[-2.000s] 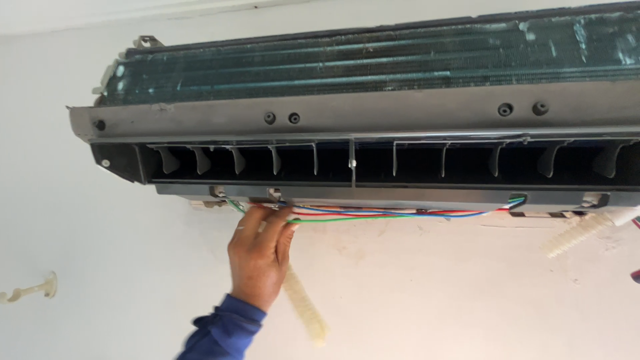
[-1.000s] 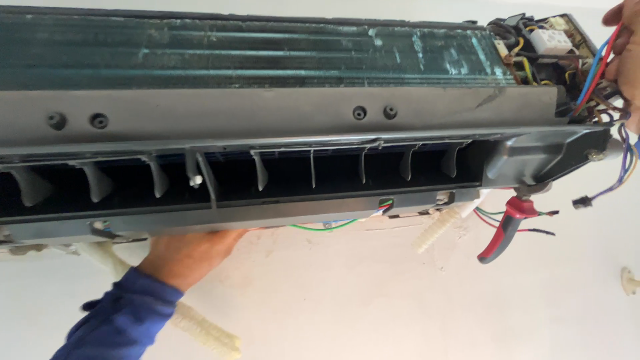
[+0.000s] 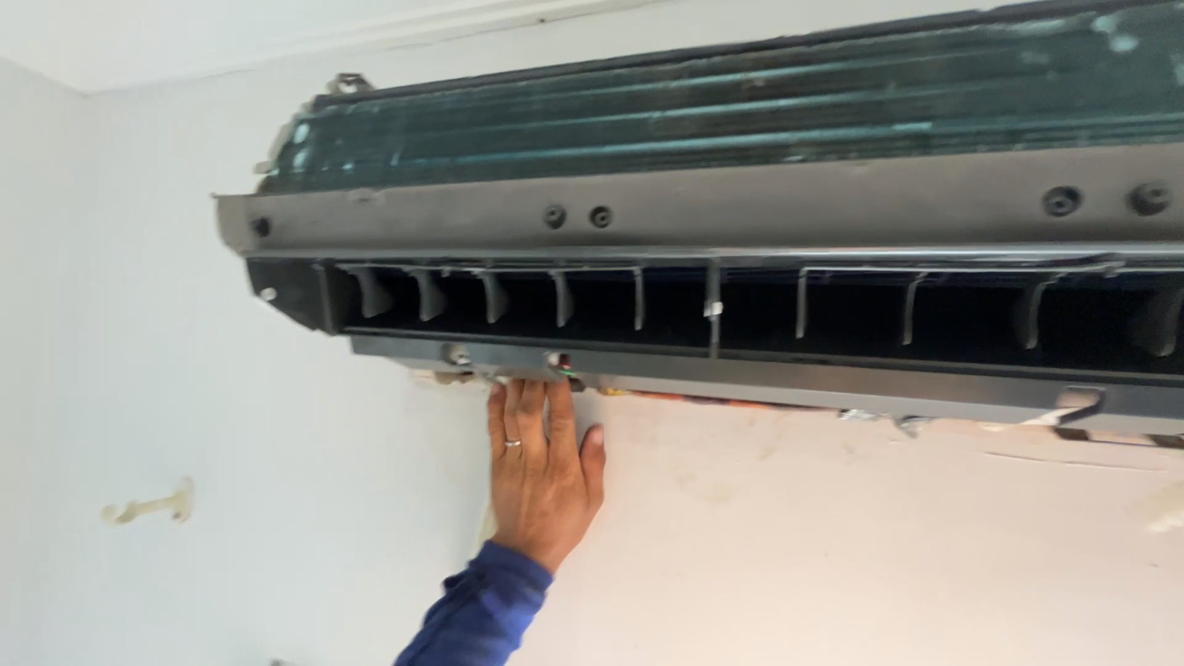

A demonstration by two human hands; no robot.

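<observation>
An indoor air conditioner unit with its cover off hangs on the wall, its finned coil (image 3: pixel 555 139) bare above the grey casing (image 3: pixel 832 202). Under the unit's lower edge (image 3: pixel 786 375), toward its left end, is my left hand (image 3: pixel 546 453), in a blue sleeve and with a ring. Its fingers are extended upward, with the tips tucked behind the edge and hidden, and its thumb is apart. Close to the fingertips, a bit of green and red wire (image 3: pixel 566 368) shows in a notch. A thin orange and red wire run (image 3: pixel 712 400) lies along the underside. My right hand is out of view.
Dark louver vanes (image 3: pixel 638 298) span the air outlet above my hand. A cream wall bracket (image 3: pixel 153 504) sticks out at lower left. Part of a pale ribbed hose (image 3: pixel 1161 507) shows at the right edge, and a metal clip (image 3: pixel 347 83) tops the coil's left end.
The red, blue and green wires that hung below the edge two seconds ago are now mostly out of sight. My right hand, seen one second ago, has left view as the view swung left.
</observation>
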